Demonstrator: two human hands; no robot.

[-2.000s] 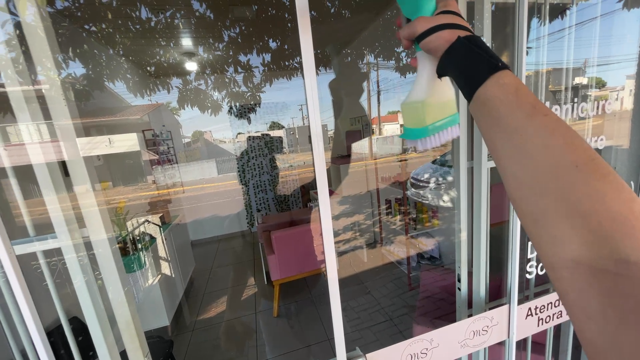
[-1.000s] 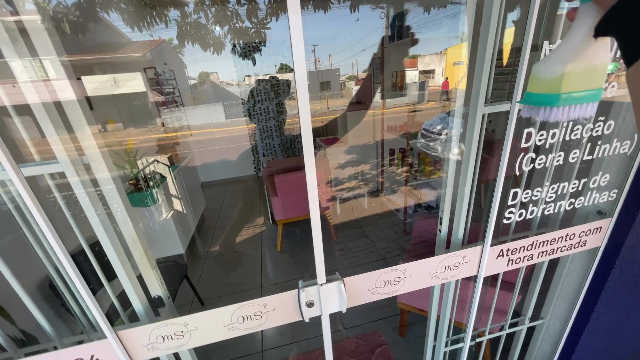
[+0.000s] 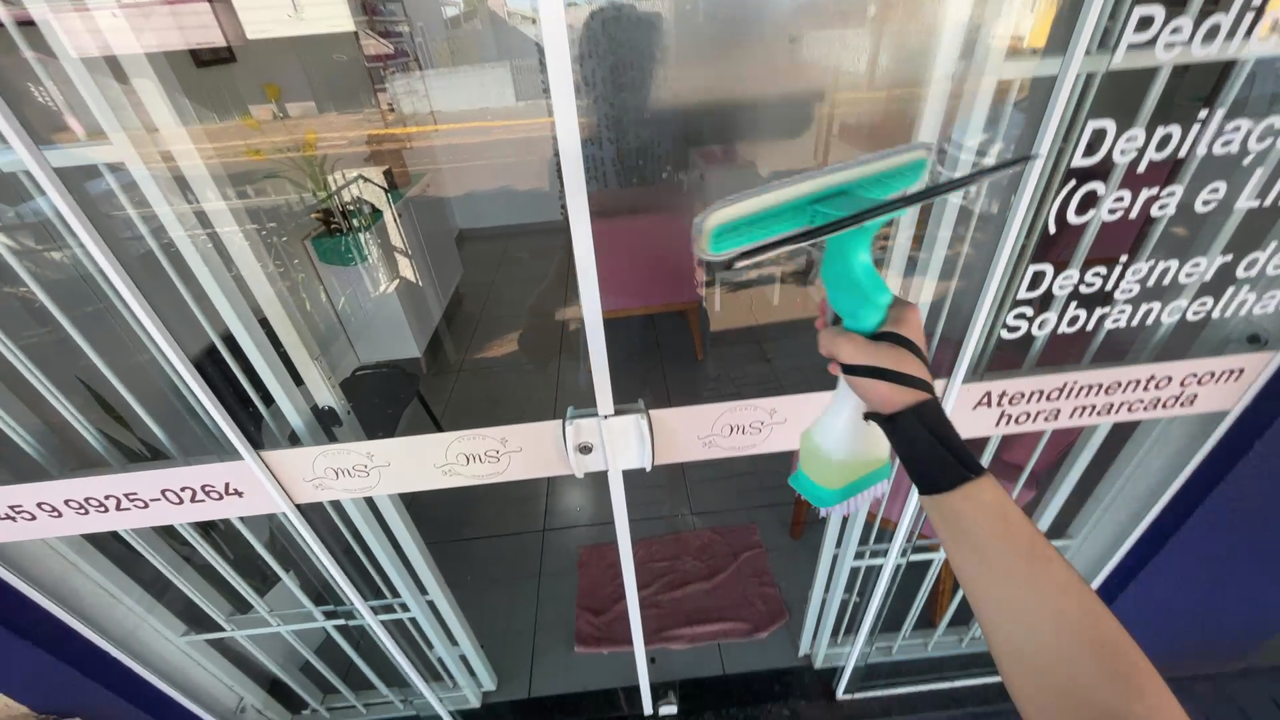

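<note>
My right hand (image 3: pixel 880 350), with a black wrist support, grips a spray-bottle window squeegee (image 3: pixel 855 270) by its green neck. Its green head carries a pale pad and a black rubber blade and is held up at the glass door (image 3: pixel 740 340); whether it touches the glass cannot be told. Below the hand hangs the clear bottle (image 3: pixel 845 440) with yellowish liquid, ending in a green base with pale bristles. My left hand is not in view.
A white lock (image 3: pixel 608 442) joins the door panels at a pink printed strip (image 3: pixel 400 465). White bars (image 3: pixel 870 560) stand behind the glass. Inside are a pink chair (image 3: pixel 645 250), a potted plant (image 3: pixel 340 235) and a reddish mat (image 3: pixel 680 588). White lettering covers the right pane.
My right hand and the squeegee have come down from the upper part of the glass to beside the pink strip. The squeegee head now shows. The view has tilted down.
</note>
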